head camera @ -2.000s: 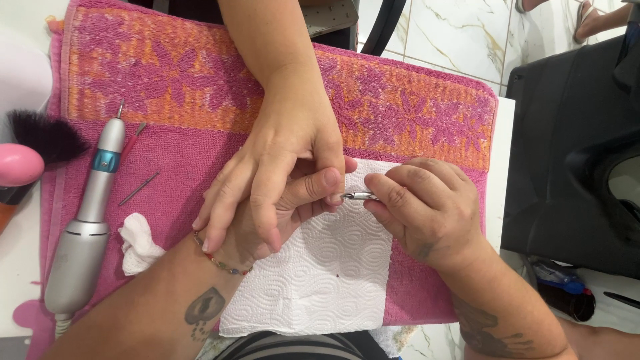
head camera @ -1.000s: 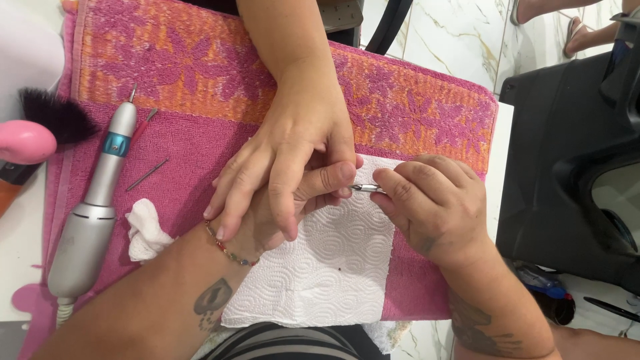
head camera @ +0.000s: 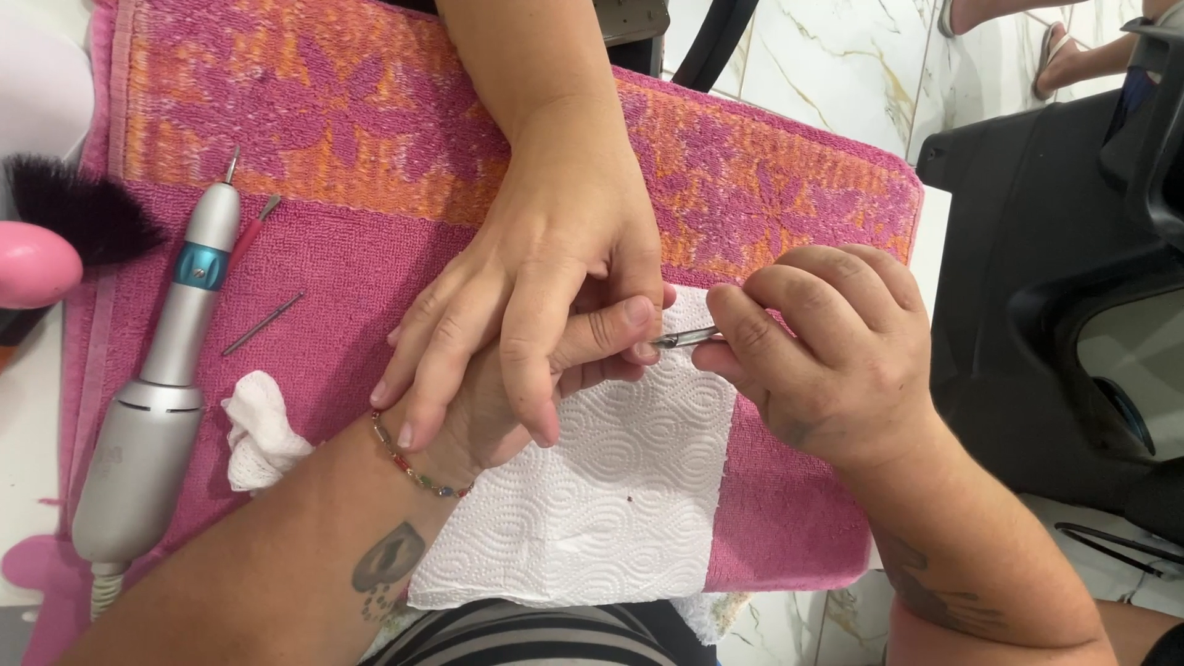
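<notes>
My left hand [head camera: 499, 398] lies under another person's hand [head camera: 555, 250] and grips one of its fingers, with my thumb near that fingertip. Several of the other person's fingers rest across my palm and wrist. In my right hand [head camera: 823, 351] is a pair of metal cuticle nippers [head camera: 686, 338], whose tip touches the held fingertip at the nail. The nippers' handles are hidden in my fist. Beneath the hands a white paper towel [head camera: 592, 518] lies on a pink and orange terry towel [head camera: 795, 518].
At the left are a silver electric nail drill [head camera: 148, 435], a red-handled tool [head camera: 248, 239], a thin metal rod [head camera: 263, 324], a crumpled white wipe [head camera: 261, 430] and a black-bristled brush [head camera: 83, 213] beside a pink rounded object [head camera: 35, 265]. A black chair [head camera: 1017, 231] stands at the right.
</notes>
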